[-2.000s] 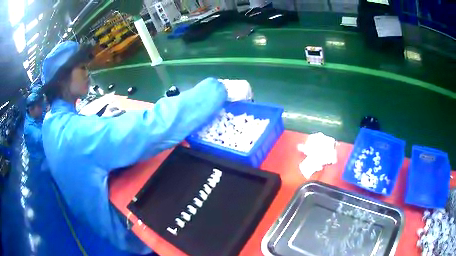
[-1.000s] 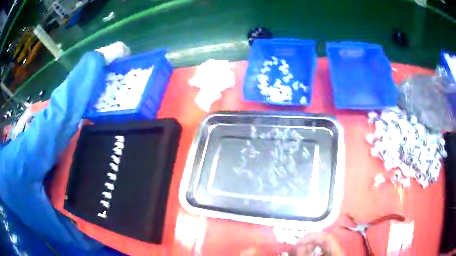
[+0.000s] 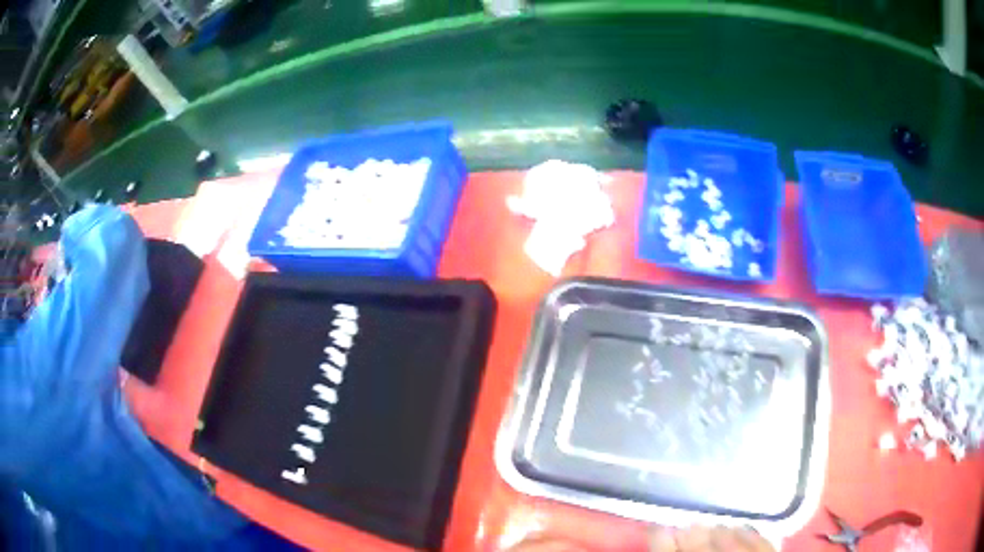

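Note:
My right hand [image 3: 718, 538], bare, shows only as blurred fingertips at the bottom edge, by the near rim of the steel tray [image 3: 521, 404]. My left hand [image 3: 548, 546] is a faint sliver at the bottom edge, left of it. What either holds is hidden. Small clear parts [image 3: 701, 377] lie scattered in the steel tray. A black tray [image 3: 466, 399] to the left holds one slanting row of small white pieces [image 3: 327, 383]. A heap of white parts [image 3: 928, 377] lies right of the steel tray. Red-handled pliers [image 3: 852, 534] lie at the bottom right.
A blue tote [image 3: 440, 216] full of white parts stands behind the black tray. A white cloth [image 3: 561, 210], a blue bin [image 3: 766, 216] with a few white pieces and an empty blue bin [image 3: 863, 232] stand behind the steel tray. A neighbour's blue sleeve [image 3: 103, 280] is at left.
My view has swung right and down from the neighbour to the bench, then slightly back left. The neighbour's arm has drawn back from the blue tote. My fingers now show less at the bottom edge.

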